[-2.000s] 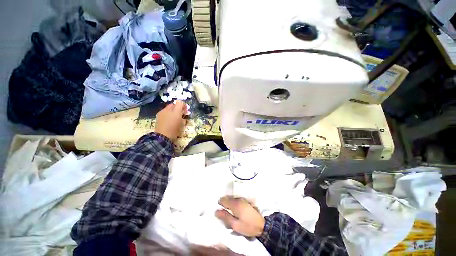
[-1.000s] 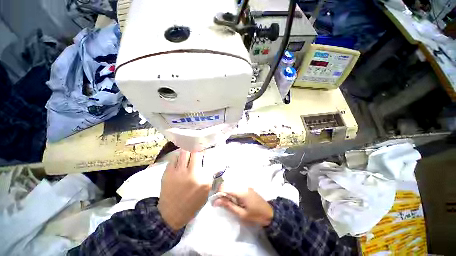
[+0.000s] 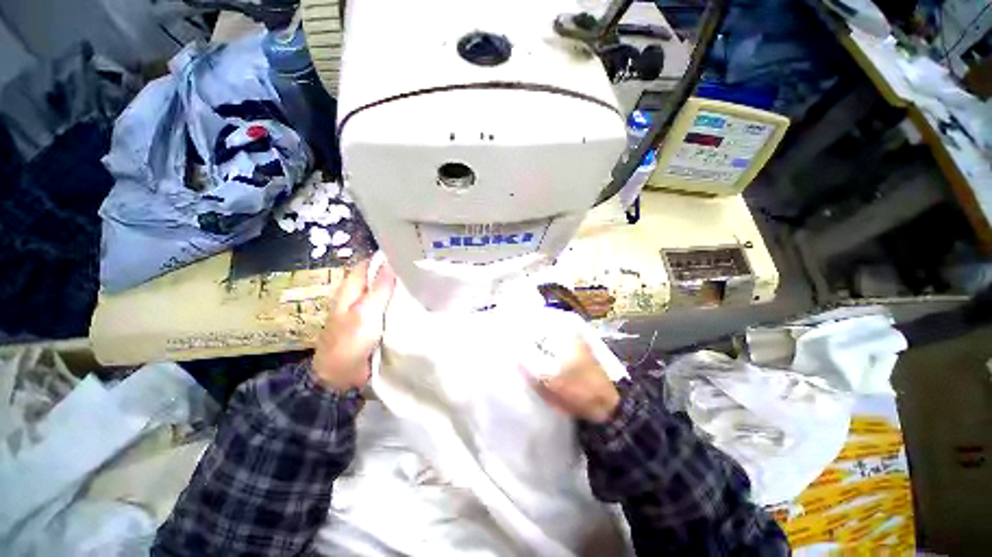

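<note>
White cloth [image 3: 457, 403] hangs from under the sewing machine head [image 3: 479, 163] down over my lap. My left hand [image 3: 354, 326] is at the left edge of the cloth, just below and left of the head, and holds that edge. My right hand [image 3: 582, 375] is on the right part of the cloth, with cloth gathered at its fingers. The needle area is washed out by glare and cannot be made out. Several small white pieces [image 3: 321, 207] lie on a dark patch left of the head.
A grey-blue plastic bag [image 3: 201, 163] lies on the machine table [image 3: 207, 321]. A left bin holds white pieces [image 3: 98, 457]. White cloth pieces [image 3: 761, 419] lie on a yellow-orange striped surface [image 3: 859, 479] at right. A control panel [image 3: 718, 147] and blue-capped bottle stand behind the table.
Since a second ago my hands have moved apart, the left one to the left and the right one up and right. The cloth is spread between them. The view has shifted slightly.
</note>
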